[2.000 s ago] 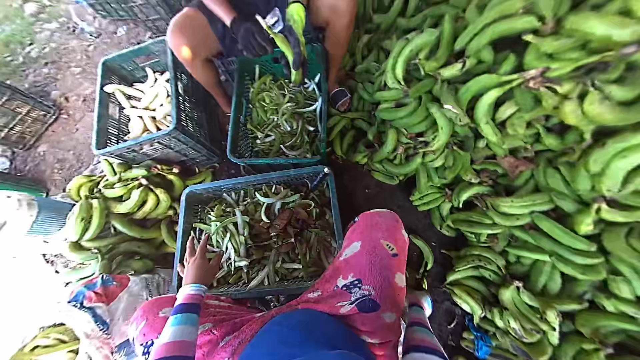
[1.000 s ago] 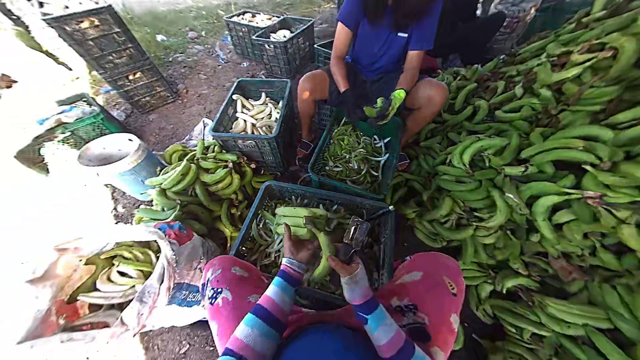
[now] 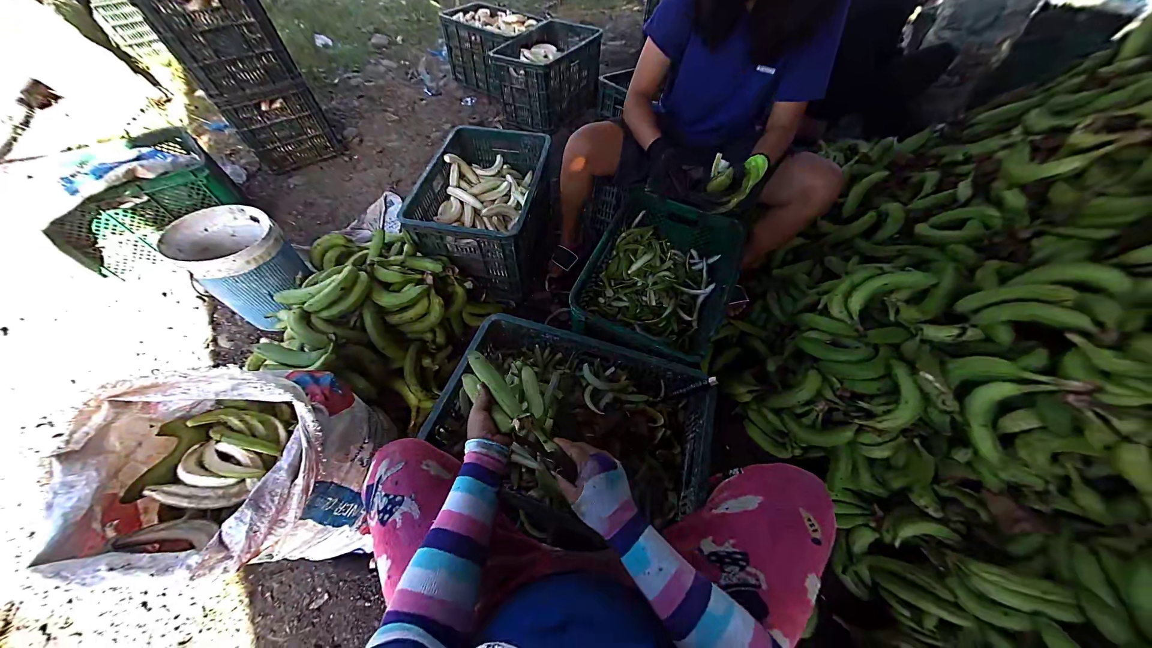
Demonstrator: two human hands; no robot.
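My left hand [image 3: 486,418] is closed around a bunch of green plantains [image 3: 506,385] above a dark plastic crate [image 3: 699,450] between my knees. At the lower end of the bunch is my right hand [image 3: 580,463], with its fingers curled on a small dark tool that looks like a knife [image 3: 560,461]; its edge is hard to make out. Green peels [image 3: 621,387] lie in the crate beneath both hands. A knife-like tool with a dark handle [image 3: 691,387] rests across the crate's right rim. Both of my forearms wear striped sleeves.
Opposite, a person [image 3: 738,90] in gloves holds a plantain over a crate of peels [image 3: 729,270]. Peeled plantains fill another crate [image 3: 517,243]. Unpeeled plantains [image 3: 387,297] lie beyond my left knee, near a bucket [image 3: 252,270] and an open sack [image 3: 306,441]. A large plantain heap [image 3: 972,360] covers the right.
The bunch is tilted with its fruit pointing up and left; a second ago it lay more level. Two seconds ago my left hand was at the crate's left rim, without the bunch.
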